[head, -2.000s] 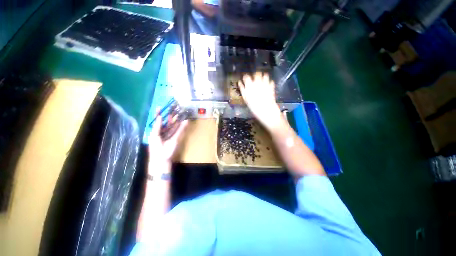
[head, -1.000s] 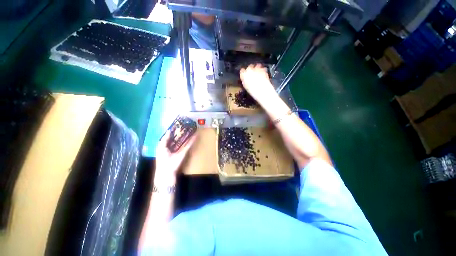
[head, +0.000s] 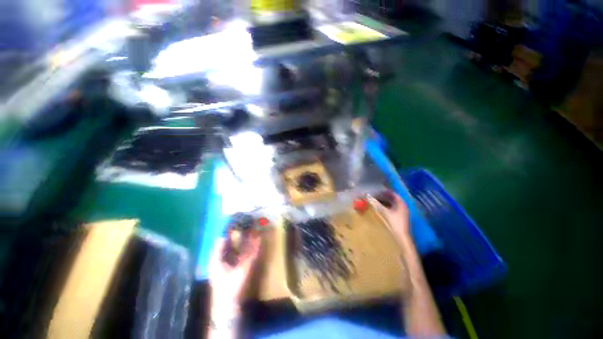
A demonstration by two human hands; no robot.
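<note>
The image is blurred. My left hand [head: 239,246] holds a black moulded part [head: 238,232] at the front left of the press base, near a red button [head: 263,222]. My right hand [head: 395,213] is at the front right corner, beside the larger red button [head: 360,204]; a dark thing shows at its fingers, but I cannot tell if it is held. The small carton [head: 297,192] with a dark pile sits on the base under the pneumatic press [head: 297,99]. The large carton tray [head: 380,265] between my hands holds small black pieces [head: 321,248].
A blue plastic crate [head: 463,232] stands at the right. A white tray of black parts [head: 159,152] lies on the green bench at the left. A plastic-lined carton [head: 162,285] with a tan flap [head: 92,278] is at the lower left.
The view has tilted up, showing more of the press. My right hand has moved from under the press to the front right corner. My left hand still holds the black part.
</note>
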